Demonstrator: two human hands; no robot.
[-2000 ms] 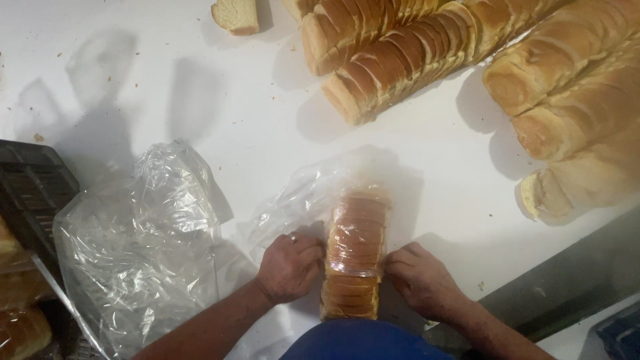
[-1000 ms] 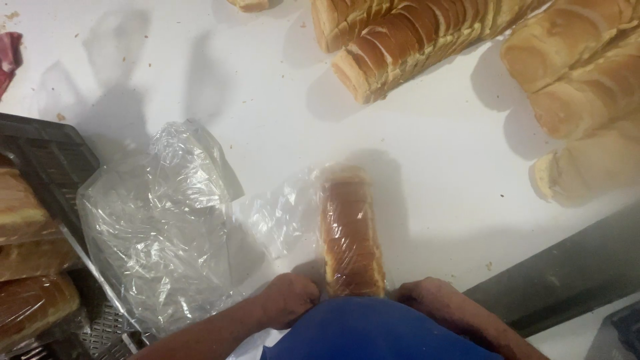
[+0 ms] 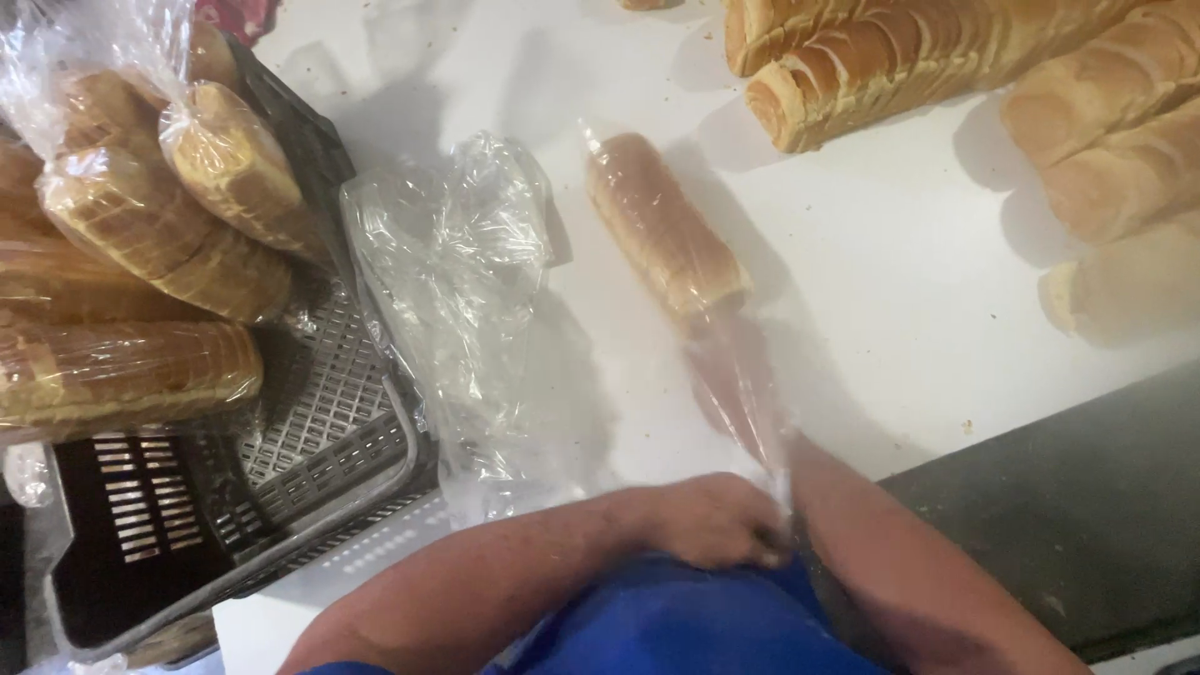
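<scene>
A sliced bread loaf (image 3: 661, 220) lies inside a clear plastic bag, slanting up and left from my body. The bag's gathered neck (image 3: 773, 459) runs down to my left hand (image 3: 727, 525), whose fingers are closed around it in front of the blue garment. Behind the bag, at the loaf's near end, my right hand (image 3: 731, 375) shows blurred through the plastic; its fingers are partly hidden, so its grip is unclear. Left of the loaf, a heap of clear plastic bags (image 3: 459, 309) lies on the white table (image 3: 572, 375).
A black plastic crate (image 3: 328, 412) at the left contains several bagged loaves (image 3: 169, 225). More sliced loaves (image 3: 881, 66) lie in rows at the upper right, without visible bags. A dark grey strip (image 3: 1059, 506) borders the table at the lower right. Crumbs dot the tabletop.
The bagged loaf was upright in view against my body; now it slants farther out, its bag neck gathered. My left hand has moved right, onto the neck. The view has shifted toward the crate.
</scene>
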